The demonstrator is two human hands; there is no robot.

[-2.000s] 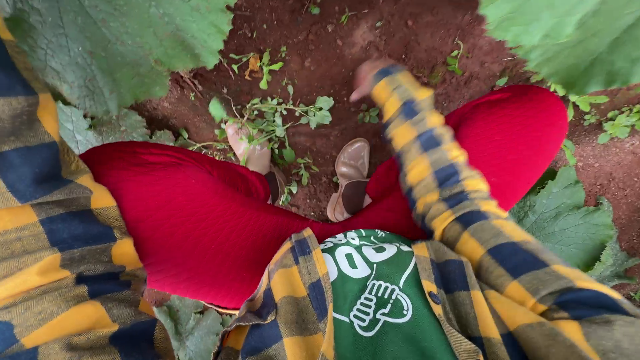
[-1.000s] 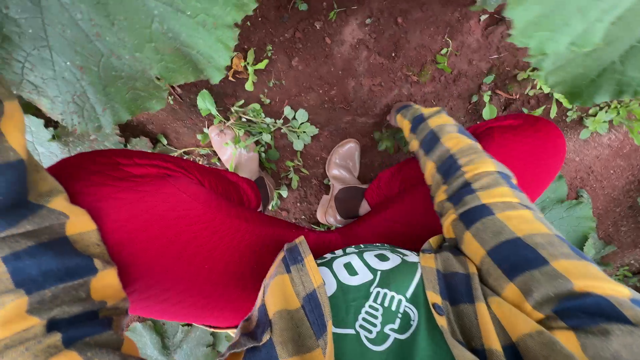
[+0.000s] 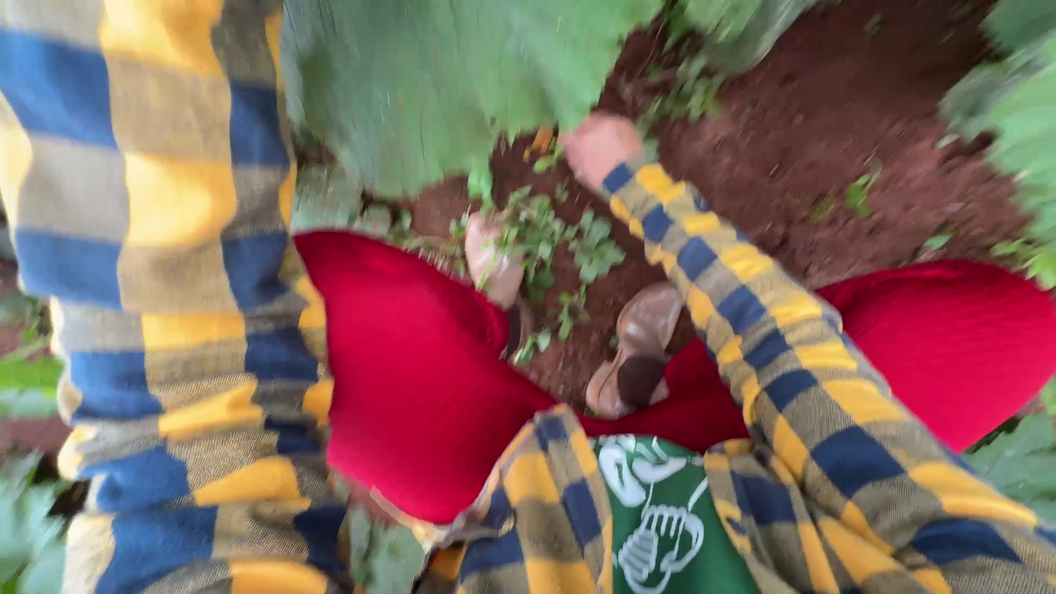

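Observation:
My right hand (image 3: 601, 153) is blurred, at the lower edge of a large broad green leaf (image 3: 437, 91), above the red soil. Its fingers are too unclear to tell whether they hold anything. Just below it, a leafy weed (image 3: 536, 235) grows beside and partly over a brown leather boot (image 3: 492, 260); the other boot (image 3: 648, 318) rests on soil to its right. My left hand is out of the frame; only its plaid sleeve (image 3: 173, 272) shows, running up past the top edge.
More broad leaves (image 3: 1023, 140) stand at the right edge, and others (image 3: 388, 549) lie low beside my red-clad leg. Small weeds (image 3: 858, 194) dot the red soil (image 3: 792, 140). Further green growth (image 3: 685, 87) is beyond my right hand.
My right hand has come from beside my right knee, where it was mostly hidden, to the large leaf's edge. My left sleeve now reaches higher across the left side. The view has shifted left.

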